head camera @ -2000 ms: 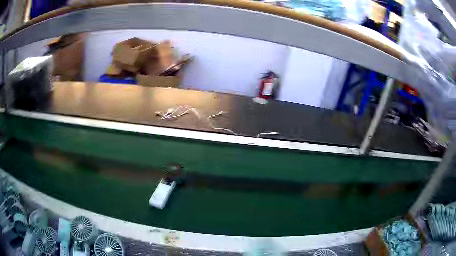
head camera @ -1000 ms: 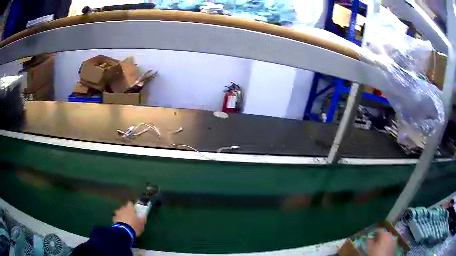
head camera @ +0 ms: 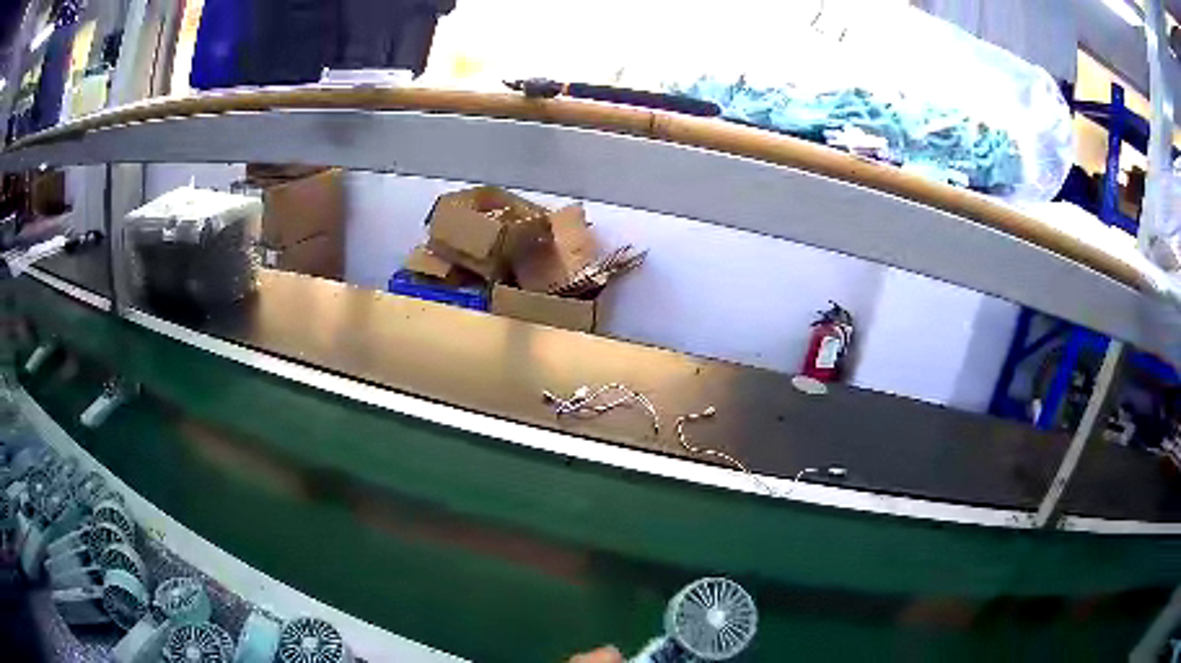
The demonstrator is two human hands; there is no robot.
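Observation:
A pale mint-green mini fan (head camera: 712, 619) with a round spoked grille shows at the bottom edge, in front of the green belt. Its handle slants down to the left and is cut off by the edge. A small part of a hand, which looks like my left hand (head camera: 597, 657), shows just left of the handle. Its grip is mostly outside the picture. My right hand is not in view. More mint-green fans (head camera: 114, 557) lie piled on the silvery bench at the lower left.
The green conveyor belt (head camera: 427, 544) runs across, with a pale unit (head camera: 104, 404) on it at far left. Beyond are a dark shelf (head camera: 622, 363) with loose white cables (head camera: 609, 395), a plastic-wrapped stack (head camera: 194, 246), cardboard boxes (head camera: 486, 233) and a fire extinguisher (head camera: 826, 347). A metal post (head camera: 1078, 440) stands at right.
The view has turned left. The hand that was on the pale unit on the belt is no longer there. A fan with a grille now shows at the bottom, and the parts carton has left the picture.

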